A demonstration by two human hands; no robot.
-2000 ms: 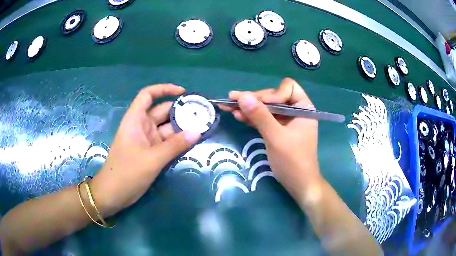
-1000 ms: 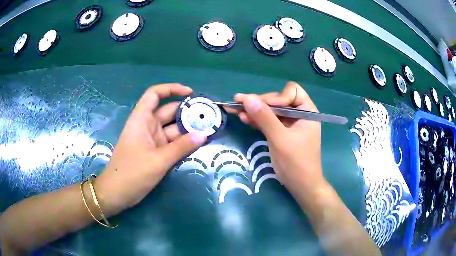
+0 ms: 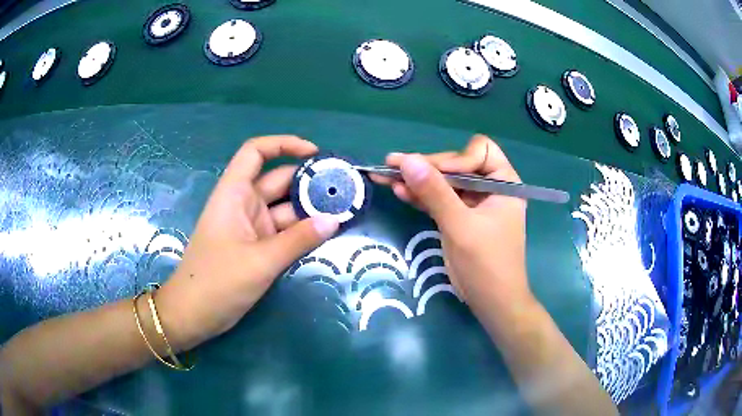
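Observation:
My left hand (image 3: 244, 219) holds a round disc unit (image 3: 332, 192) by its rim, thumb on the lower edge. The disc has a black outer rim, a white ring, a blue-grey inner face and a small dark centre hole. My right hand (image 3: 464, 203) grips silver tweezers (image 3: 504, 188), their tip at the disc's upper right edge. Whether the tip holds anything cannot be told. White arc-shaped strips (image 3: 386, 310) lie in stacked rows below the hands, partly behind my right hand.
A green conveyor belt (image 3: 309, 81) beyond carries several discs (image 3: 384, 62). Dense white arcs (image 3: 614, 244) lie at the right, beside a blue bin (image 3: 674, 284) full of black-and-white parts. Shiny film with strong glare (image 3: 73, 244) covers the left of the surface.
The discs on the belt have moved right. The held disc has shifted slightly right, and its inner face now looks blue-grey instead of white. The tweezers stay at its upper right edge.

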